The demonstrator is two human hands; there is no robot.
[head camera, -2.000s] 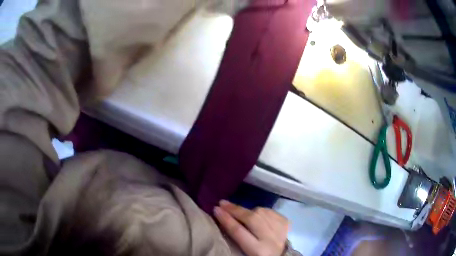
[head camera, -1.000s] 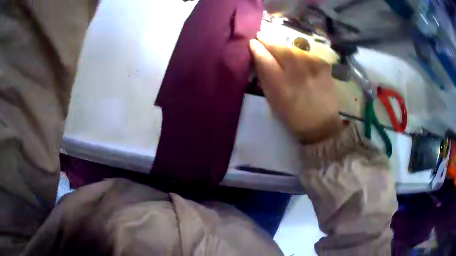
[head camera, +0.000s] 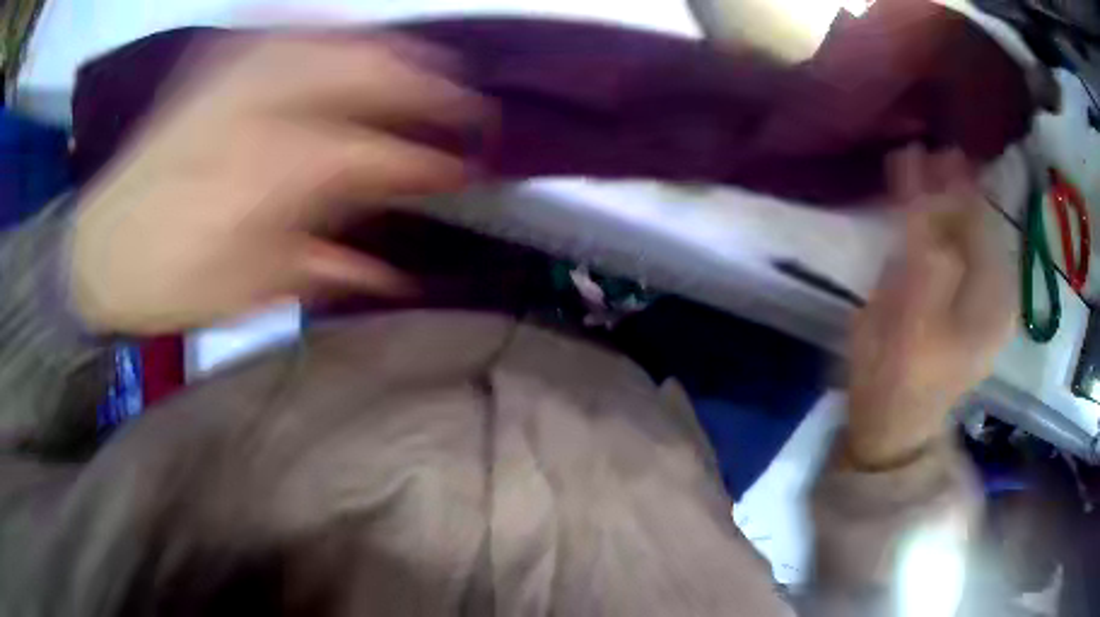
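Observation:
A maroon fabric panel point(head camera: 627, 109) stretches sideways across the upper part of the view, over the white table's front part. Its right end is bunched and brightly lit. My left hand point(head camera: 271, 181) is blurred, over the panel's left part with fingers apart; whether it grips is unclear. My right hand point(head camera: 923, 295) is also blurred, with its fingertips closed at the lower edge of the panel's right end. The needle area is not clearly visible.
Scissors with a green and a red handle point(head camera: 1040, 271) lie on the table at the right. The white table edge point(head camera: 676, 259) runs below the panel. Dark maroon cloth point(head camera: 446, 259) lies below the table edge. Something blue point(head camera: 30, 169) stands at the far left.
The panel has turned from lengthwise to sideways and moved away from its earlier place. My left hand has come into view at the left. My right hand has moved right and down.

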